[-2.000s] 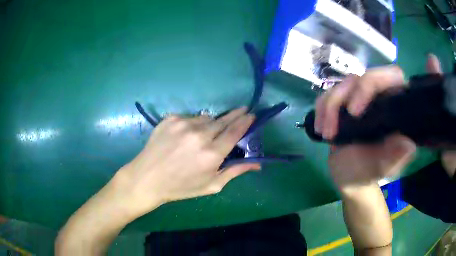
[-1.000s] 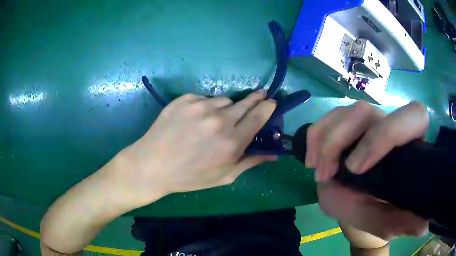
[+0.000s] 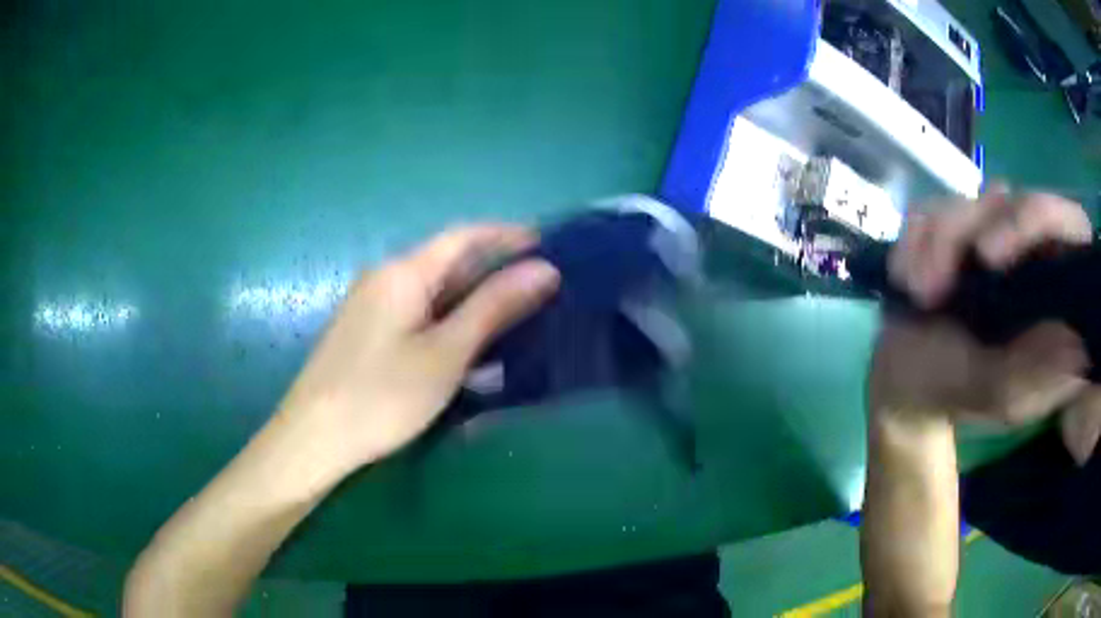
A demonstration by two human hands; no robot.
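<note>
My left hand (image 3: 423,332) grips a navy padded part (image 3: 580,302) with pale grey rims over the middle of the green table. The part is blurred, and dark strips hang from its lower right side. My right hand (image 3: 978,302) is closed around the thick black electric screwdriver (image 3: 1050,284), at the right. The screwdriver's front end points left toward the low front ledge of the screw feeder (image 3: 773,91). Its tip is blurred beside the small metal pickup head (image 3: 827,248); whether a screw is on it cannot be told.
The glossy green table (image 3: 302,133) has a curved near edge, with my dark clothing below it. Dark items (image 3: 1038,48) lie at the far right corner. A yellow floor line (image 3: 821,604) shows below the table.
The screwdriver has moved away from the part, rightward and up to the feeder. My left hand has turned the part, so its broad navy face and pale rims now show.
</note>
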